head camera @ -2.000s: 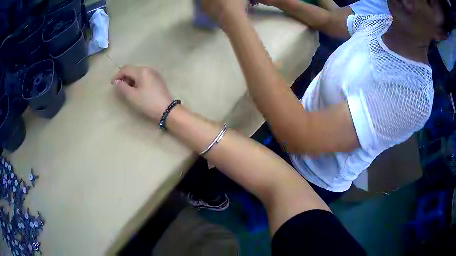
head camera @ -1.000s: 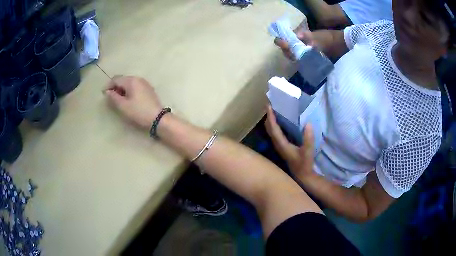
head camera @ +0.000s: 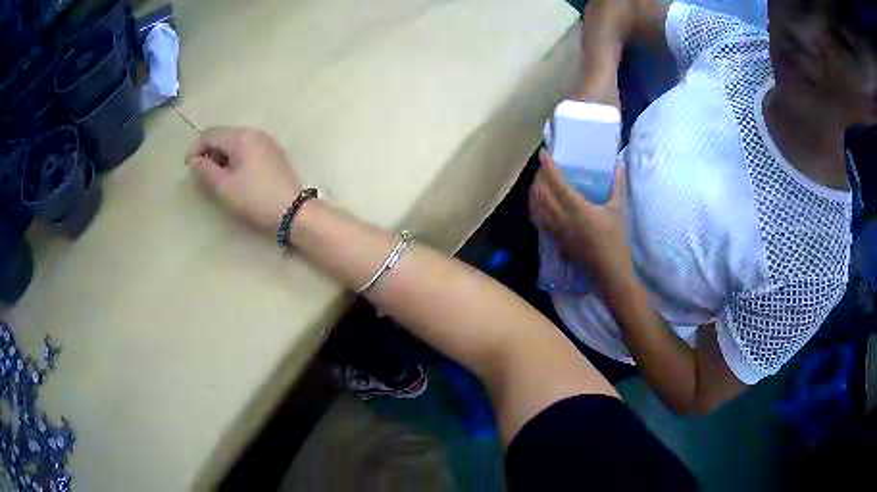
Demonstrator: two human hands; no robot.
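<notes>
My right hand (head camera: 240, 173) rests on the tan paper-covered table (head camera: 317, 86), its forearm coming in from the lower right with a beaded bracelet and a metal bangle. Its fingers are loosely curled; whether anything is inside them cannot be told. A thin dark line (head camera: 186, 117), perhaps a thin stick or cord, runs from the top of the hand towards a crinkled white pouch (head camera: 162, 60) beyond it. Black moulded cups (head camera: 103, 120) stand stacked at the left. My left hand is not in view.
Small dark pieces with pale dots (head camera: 34, 413) lie spread at the lower left. A person in a white mesh top (head camera: 673, 192) is at the right beyond the table's edge, holding a pale retail box (head camera: 585, 144). A shoe (head camera: 389, 381) shows on the floor.
The view has shifted slightly; my right hand keeps its pose beside the pouch. The neighbour held an open box and a separate piece one second ago and now holds one box upright.
</notes>
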